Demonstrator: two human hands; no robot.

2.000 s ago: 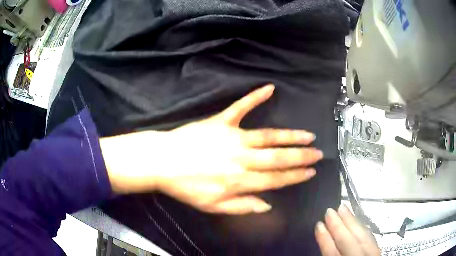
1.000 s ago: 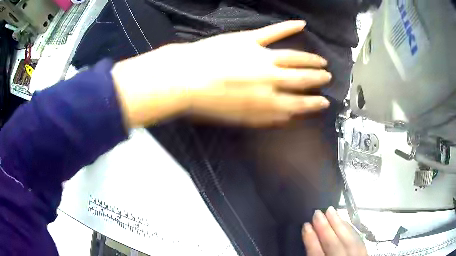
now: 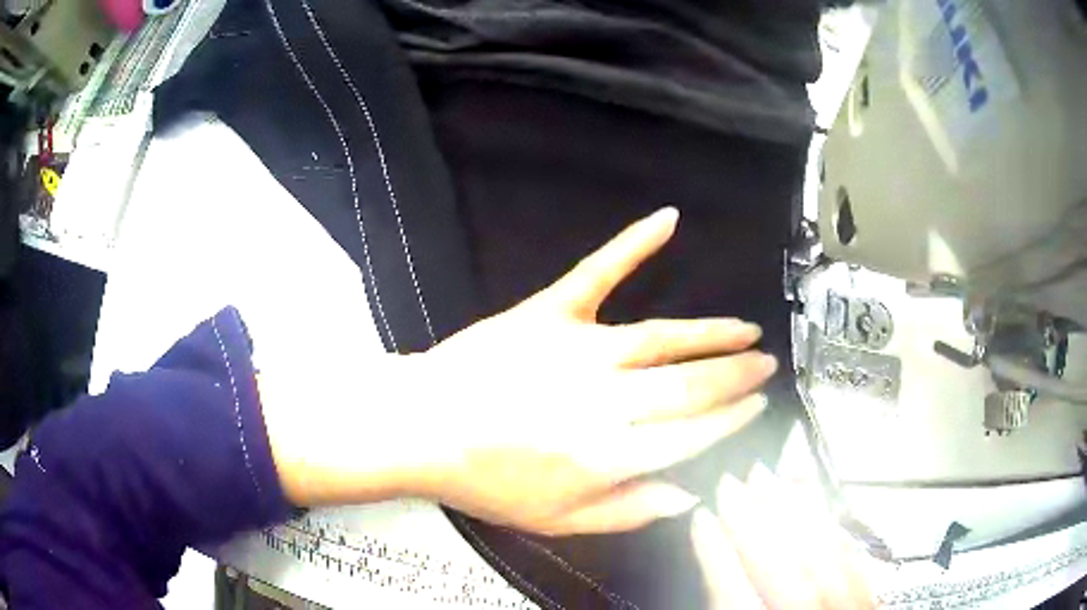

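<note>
A black denim panel lies on the white table, its right edge beside the needle area of the sewing machine. Two parallel pale stitch lines run down its left part. My left hand lies flat on the panel, palm down, fingers spread and pointing at the machine. My right hand is at the bottom right on the panel's edge, cut off by the frame and overexposed; whether it grips cloth is unclear. A narrow dark strip runs along the cloth's right edge.
A metal plate lies on the machine bed. A small dark piece is on the table's front part. Ruler-like marks show along the front edge. A pink cone and a yellow-and-red tool are at the far left.
The stitched part of the panel first swung in at left, baring white table. My left hand moved away up the cloth, then came back nearer me. My right hand stays near the bottom right.
</note>
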